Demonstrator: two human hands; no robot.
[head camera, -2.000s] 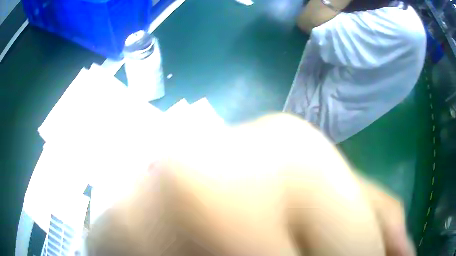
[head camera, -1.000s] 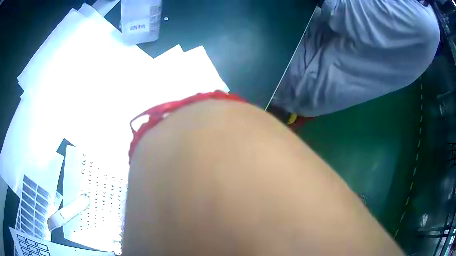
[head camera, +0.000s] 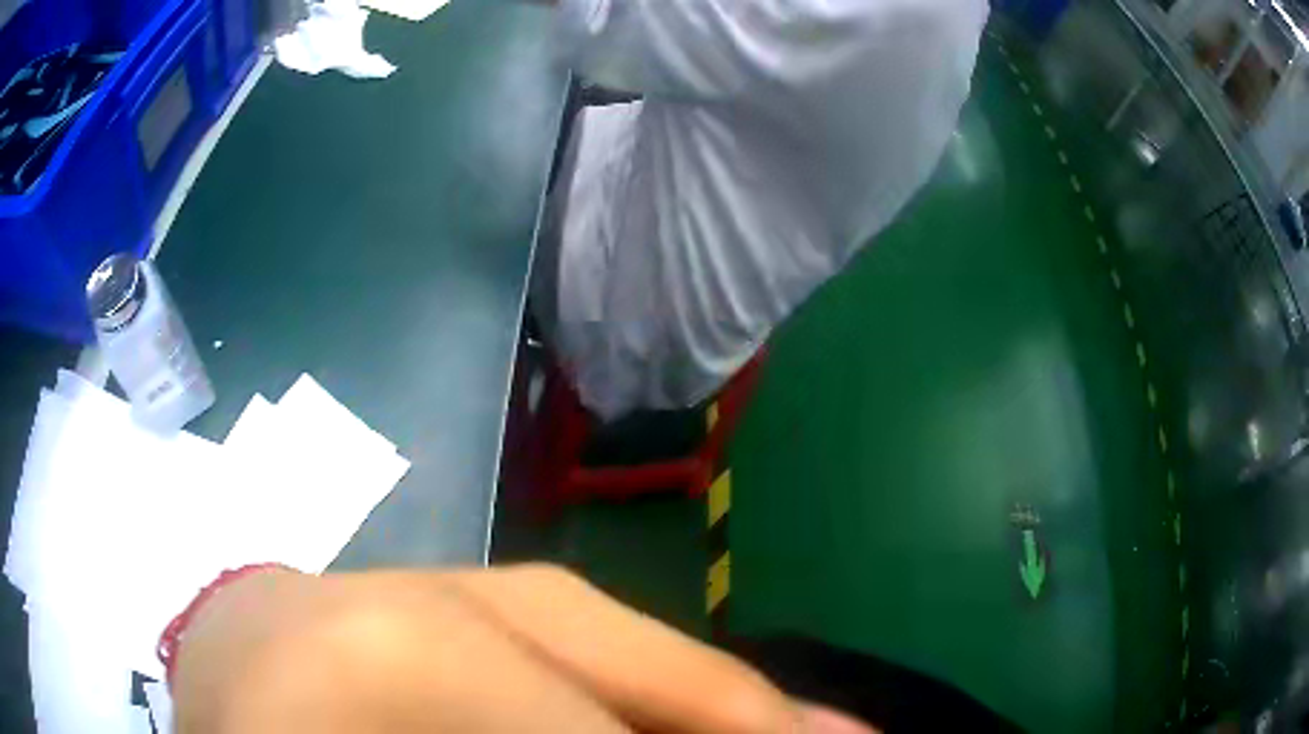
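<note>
One hand, apparently my left hand (head camera: 474, 653), is large, close and blurred at the bottom edge. A red cord (head camera: 216, 609) is round its wrist at the left. Its fingers point lower right and are cut off, so what they hold is hidden. A dark curved shape (head camera: 876, 688) lies by the fingertips; I cannot tell what it is. My right hand is not in view. Overlapping white sheets (head camera: 129, 502) lie at the lower left, partly behind the wrist. A white translucent bottle (head camera: 155, 359) with a metallic top stands at their far edge.
A blue bin (head camera: 86, 244) with black-and-light-blue items stands at the upper left. Crumpled white wipes (head camera: 330, 40) lie beyond on the green bench (head camera: 359, 244). A person in pale clothing (head camera: 732, 187) sits on a red stool (head camera: 632, 480) at the bench's right edge, beside yellow-black floor tape (head camera: 719, 559).
The view has swung right and up, so bin, wipes and stool show and the label sheets have left view. The hand now lies lower, with its fingers towards the right.
</note>
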